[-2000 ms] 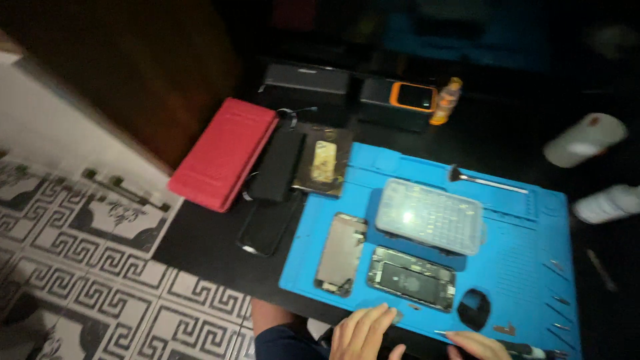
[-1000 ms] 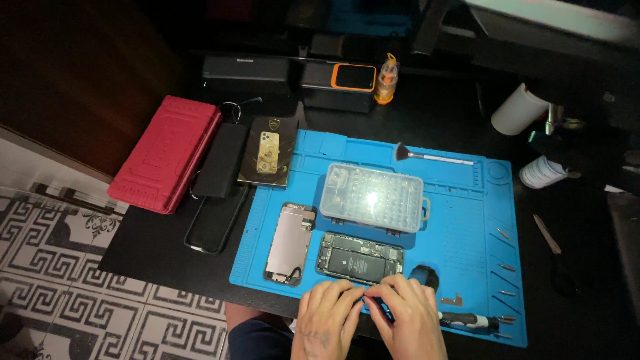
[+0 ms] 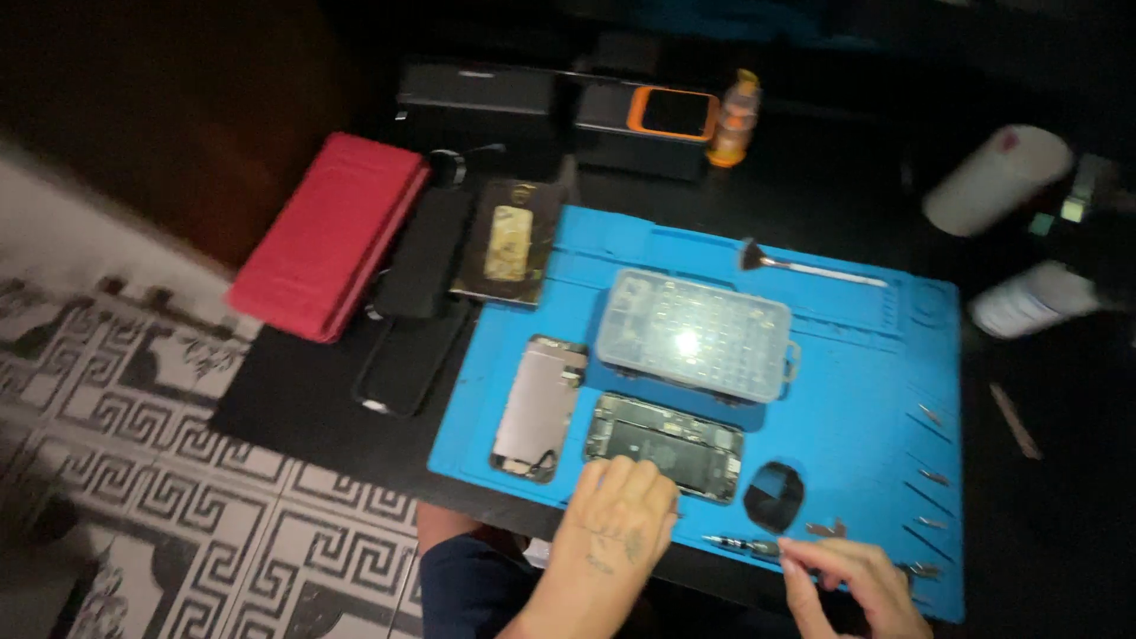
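Note:
My left hand (image 3: 621, 524) is curled at the lower edge of the opened smartphone body (image 3: 666, 444), whose battery and boards show; what its fingers hold, if anything, is hidden. Thumb and forefinger of my right hand (image 3: 843, 581) are at the dark body of a precision screwdriver (image 3: 750, 543), whose tip points left; whether they grip it is blurred. A detached phone screen assembly (image 3: 537, 408) lies to the left, its inner side up. Near the right hand are a dark rounded pad (image 3: 775, 497) and a small metal bracket (image 3: 825, 529).
A clear plastic organizer case (image 3: 697, 333) and a brush (image 3: 812, 266) lie on the blue silicone mat (image 3: 852, 382). Several small tools line its right side. A red wallet case (image 3: 328, 235), black phone case (image 3: 413, 359) and dark box (image 3: 510, 244) stand left. White bottles (image 3: 1034, 297) are at the right.
My hands were together below the phone one second ago; now they are apart, the right one farther right at the screwdriver. The view has shifted and blurred.

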